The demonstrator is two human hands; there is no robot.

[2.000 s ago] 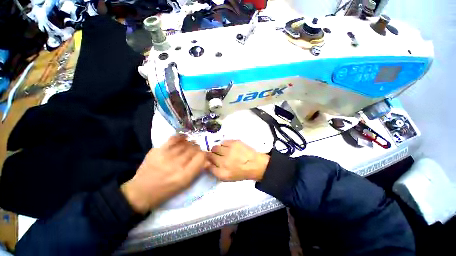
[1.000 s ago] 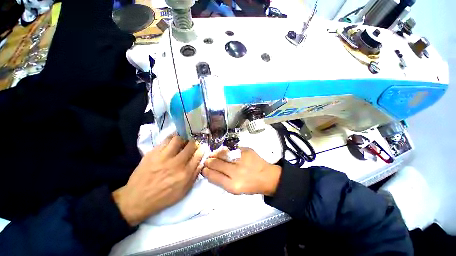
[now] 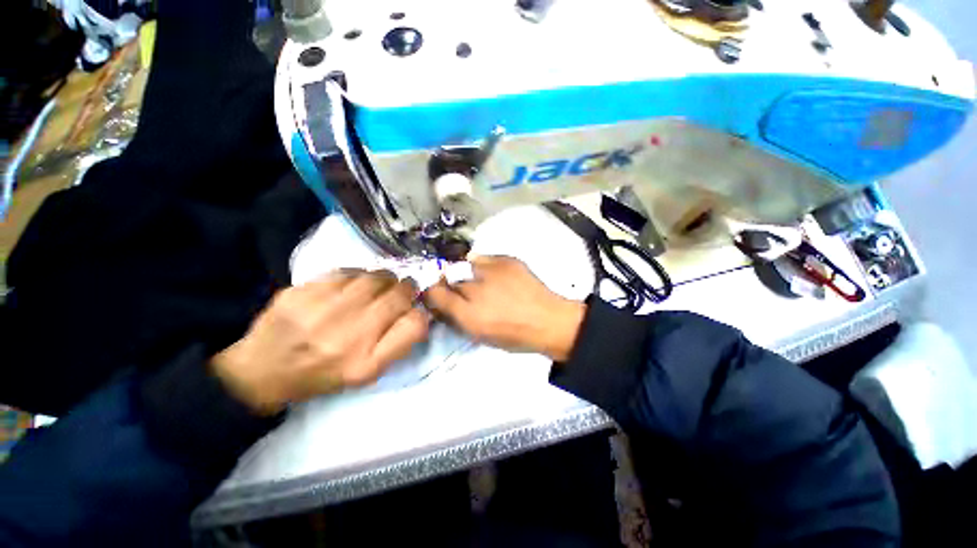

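Note:
A white fabric panel [image 3: 412, 364] lies under and around both hands, its edge at the presser foot and needle [image 3: 434, 248] of the white and blue sewing machine [image 3: 557, 161]. My left hand [image 3: 327, 334] lies on the white cloth just left of the needle, fingers bent, slightly blurred; its fingertips grip the cloth edge. My right hand [image 3: 504, 305] pinches the white cloth just right of and below the needle. The fingertips nearly meet. Black fabric [image 3: 161, 236] lies left of the machine head. The exact needle point is hard to make out.
Black shears [image 3: 632, 273] lie under the machine arm. Red-handled snips [image 3: 830, 273] and a tray of small metal parts [image 3: 884, 252] are at the right end. An edge ruler [image 3: 429, 455] runs along the table front. A white bundle [image 3: 921, 396] is below right.
The view has shifted since the earlier frames. My left hand has turned flatter, its knuckles further left of the needle. My right hand still holds the cloth beside the needle.

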